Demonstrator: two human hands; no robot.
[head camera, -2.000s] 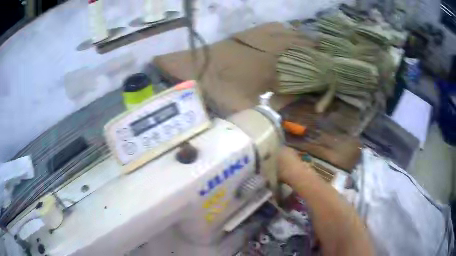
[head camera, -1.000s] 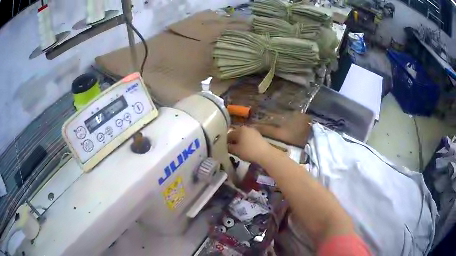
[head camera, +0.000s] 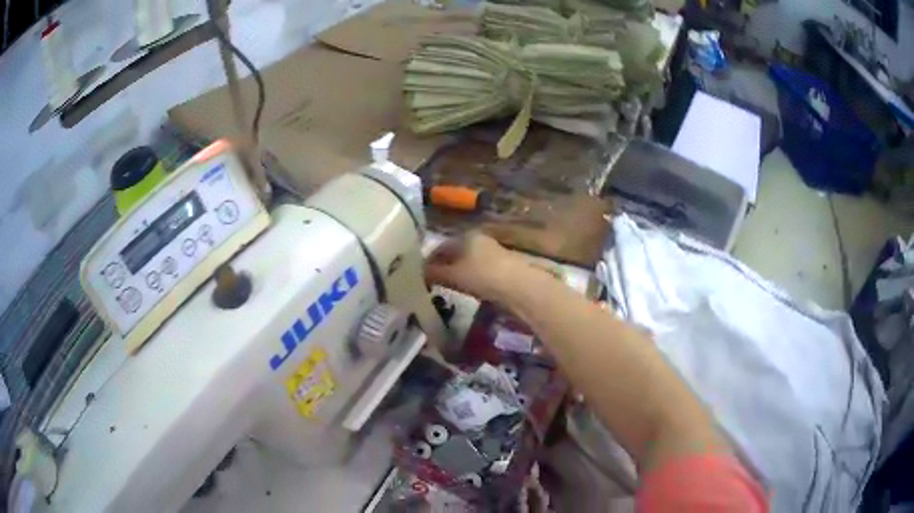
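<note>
My right hand (head camera: 469, 265) is at the right end of the cream sewing machine (head camera: 331, 250), by the handwheel end. Its fingers are curled and blurred, with the tips partly hidden against the machine; I cannot tell if they hold anything. The bare forearm reaches in from the lower right, with a coral sleeve. Below the hand, a dark-red-edged parts tray (head camera: 546, 426) holds small printed labels (head camera: 479, 399) and round bobbins (head camera: 436, 434). My left hand is not in view. The needle area is outside the picture.
A pale garment heap (head camera: 732, 351) lies right of my forearm. An orange-handled tool (head camera: 455, 196) lies behind the machine's end. Tied khaki-green stacks (head camera: 511, 85) sit farther back. The control panel (head camera: 170, 240) stands atop the machine, and a grey bin (head camera: 671, 190) stands behind the heap.
The view has turned, so the machine sits further left and more of the parts tray shows. My right hand stays by the machine's right end, a little blurred.
</note>
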